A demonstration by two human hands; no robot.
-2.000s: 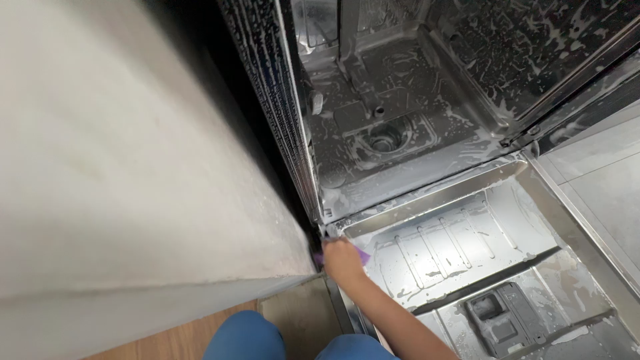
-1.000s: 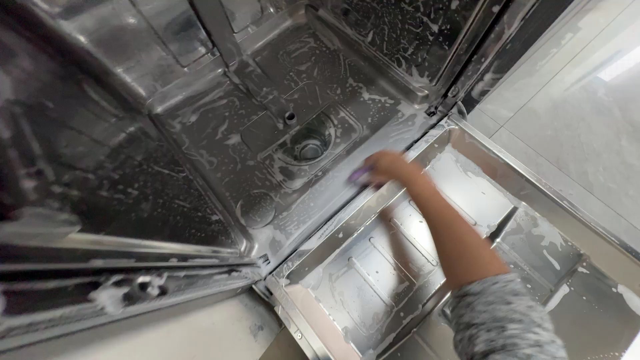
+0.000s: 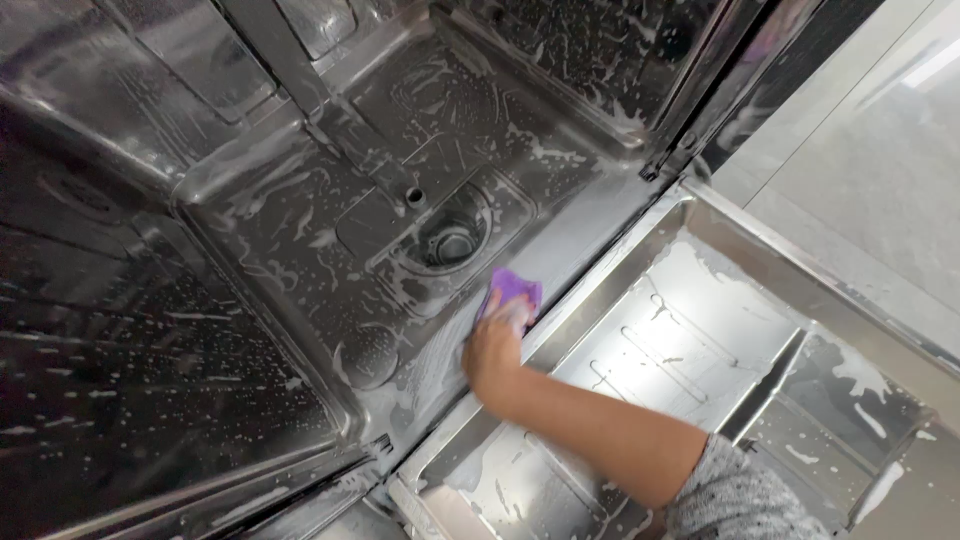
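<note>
My right hand (image 3: 499, 337) presses a purple cloth or sponge (image 3: 514, 289) onto the front sill (image 3: 577, 232) of a dishwasher, just in front of the round sump opening (image 3: 450, 244). White suds streak the sill and the steel tub floor (image 3: 292, 240). Under my forearm lies the lowered dishwasher door (image 3: 675, 322), its steel inner face wet and spotted with foam. My left hand is out of view.
Foam-flecked tub walls (image 3: 135, 360) rise on the left and at the back. A hinge corner (image 3: 382, 450) lies at the lower left of the sill. Pale floor tiles (image 3: 885, 165) show at the right.
Two seconds ago my right hand was at the left corner of the door hinge; since then it has moved onto the sill with the purple thing. The view has shifted toward the tub.
</note>
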